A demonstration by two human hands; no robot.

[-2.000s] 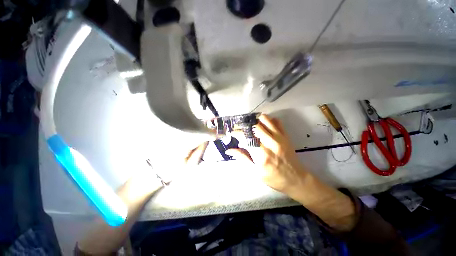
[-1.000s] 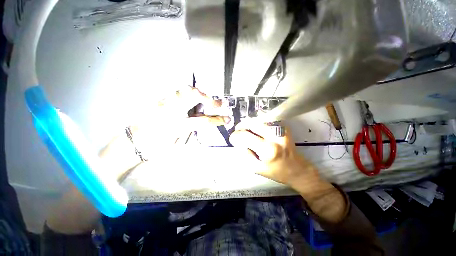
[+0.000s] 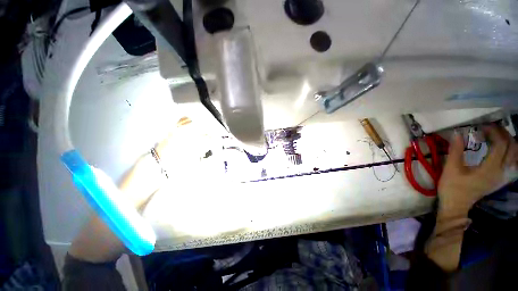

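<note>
The off-white sewing machine head (image 3: 241, 85) hangs over the brightly lit needle area. A small dark piece (image 3: 255, 155) shows just below its tip, left of the ribbed metal fitting (image 3: 292, 149). My left hand (image 3: 180, 133) is on the table left of the needle, washed out by glare; its grip cannot be told. My right hand (image 3: 474, 170) is at the far right, beside and partly over the red-handled scissors (image 3: 417, 165). Its thumb and fingers are apart around a small pale item (image 3: 472, 138) at the dark strip's end; nothing is visibly held.
A wooden-handled awl (image 3: 372, 133) and loose thread lie left of the scissors. A long thin dark strip (image 3: 341, 167) crosses the table (image 3: 272, 207). The blue-sleeved lamp (image 3: 108, 202) stands at left. Plaid cloth (image 3: 318, 264) and a blue basket edge (image 3: 382, 250) are below the table edge.
My right hand has moved from the needle area to the far right past the scissors. My left hand has drawn back leftward from the needle. The camera view has shifted too.
</note>
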